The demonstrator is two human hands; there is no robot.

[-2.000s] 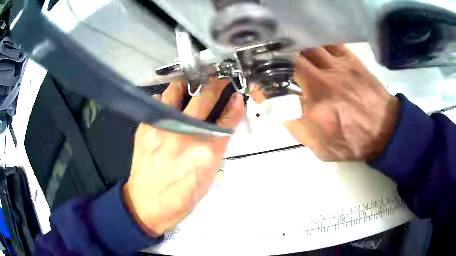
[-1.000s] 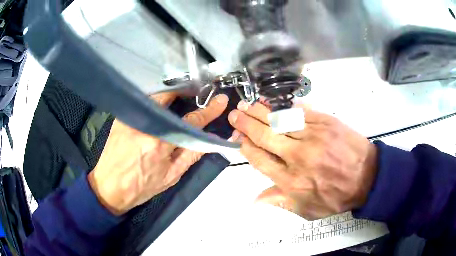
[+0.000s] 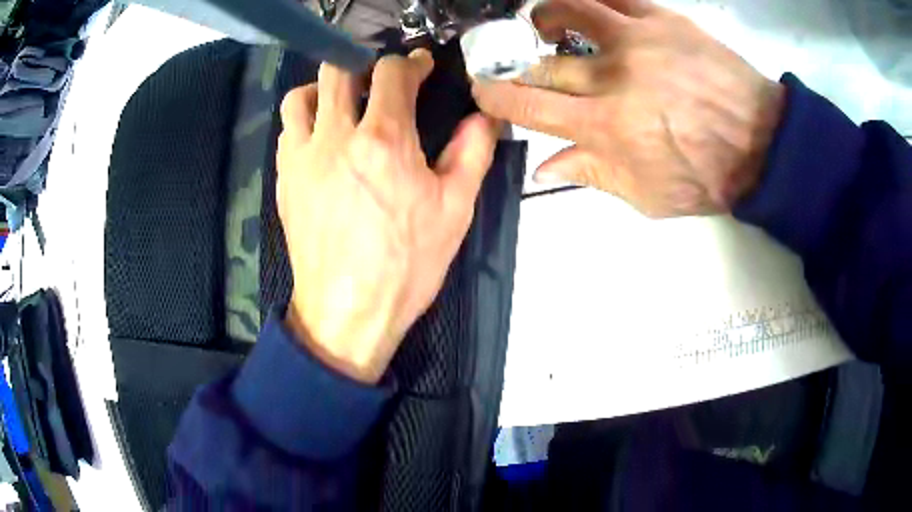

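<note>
The black padded mesh back panel (image 3: 165, 200) lies at the left and centre, running down past the table's front edge. A camouflage strip (image 3: 243, 215) runs along it, beside the mesh. My left hand (image 3: 375, 190) lies spread on the panel, fingertips near the sewing machine's needle area, thumb by the panel's right edge. My right hand (image 3: 650, 110) is at the panel's upper right edge, fingers beside the small white block (image 3: 500, 50). Its fingertips are partly hidden, and whether they pinch the edge cannot be told. The presser foot is hidden.
The white table (image 3: 640, 270) has a printed ruler scale (image 3: 765, 330) near its front edge. Dark machine parts (image 3: 470, 10) stand at the top centre. A blurred grey bar (image 3: 295, 30) crosses the top left. Dark bag pieces (image 3: 45, 380) lie at the far left. The dark lap is below.
The panel has turned so its right edge runs nearly straight toward me. My left hand has moved right and flattened on it. My right hand has moved up. The view has shifted lower.
</note>
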